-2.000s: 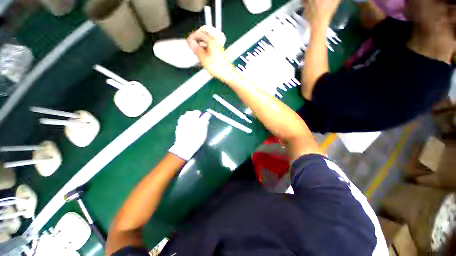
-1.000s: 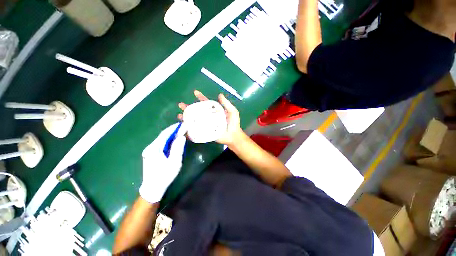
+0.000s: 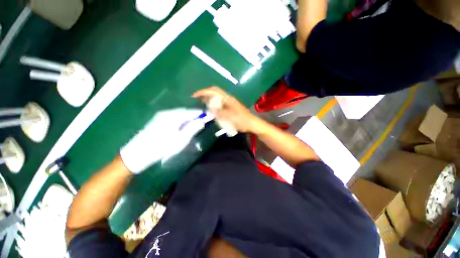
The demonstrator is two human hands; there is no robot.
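My left hand [image 3: 164, 136], in a white knit glove, holds a small blue-handled tool [image 3: 194, 121] against the part in my right hand. My right hand [image 3: 229, 111], bare, holds a white plastic base [image 3: 227, 126], turned nearly edge-on, with a short moulded fitting pointing down. The fingers hide much of the base, and both hands are slightly blurred, so the tool's tip cannot be made out. One loose white strip [image 3: 214, 64] lies on the green bench [image 3: 166, 93] beyond my hands.
White strips [image 3: 252, 25] are piled near another worker's arm [image 3: 311, 22]. Bases with projecting strips [image 3: 74, 84] stand beyond the white band [image 3: 118, 70]. A hammer [image 3: 63, 174] lies left, near more white strips [image 3: 43, 232]. A carton of fittings [image 3: 146, 221] sits below the bench edge.
The base has turned from face-up to nearly edge-on in my right hand. My gloved hand has tilted and moved in against it with the blue tool. The view has shifted slightly.
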